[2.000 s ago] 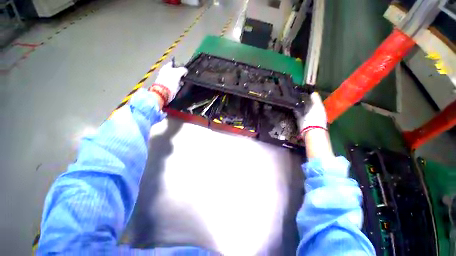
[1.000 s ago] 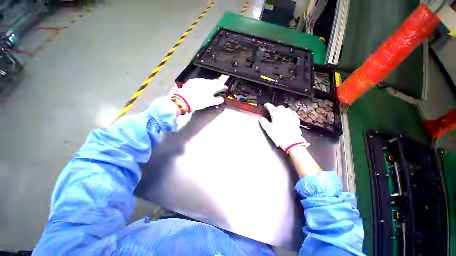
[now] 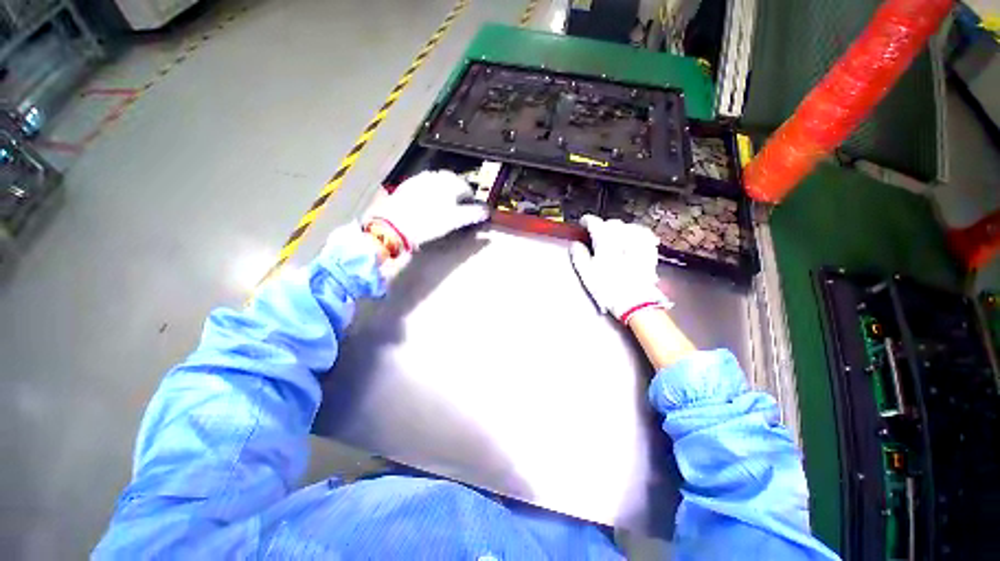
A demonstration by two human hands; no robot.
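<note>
My left hand (image 3: 430, 208), in a white knit glove with a red cuff edge, is at the front edge of the parts bins, near the left end of a red bin rim (image 3: 537, 226). My right hand (image 3: 621, 266), gloved the same, has its fingertips at the right end of that rim. Both hands seem to touch or hold the bin's front; the fingertips are partly hidden. A black pallet top cover (image 3: 561, 118) lies across the back of the bins. Grey-tan flat metal pieces (image 3: 689, 226) fill the right bin. Small black and yellow parts (image 3: 532, 204) lie in the middle bin.
The shiny metal bench top (image 3: 515, 362) lies in front of me. A red-wrapped post (image 3: 850, 99) slants up at the right. A black carrier with green boards (image 3: 877, 405) is at the right on the green surface. Yellow-black floor tape (image 3: 367, 148) runs at the left.
Two seconds ago both hands held the black cover by its ends. Since then they have let it go over the bins and moved to the bins' front edge. In the last second they have barely moved.
</note>
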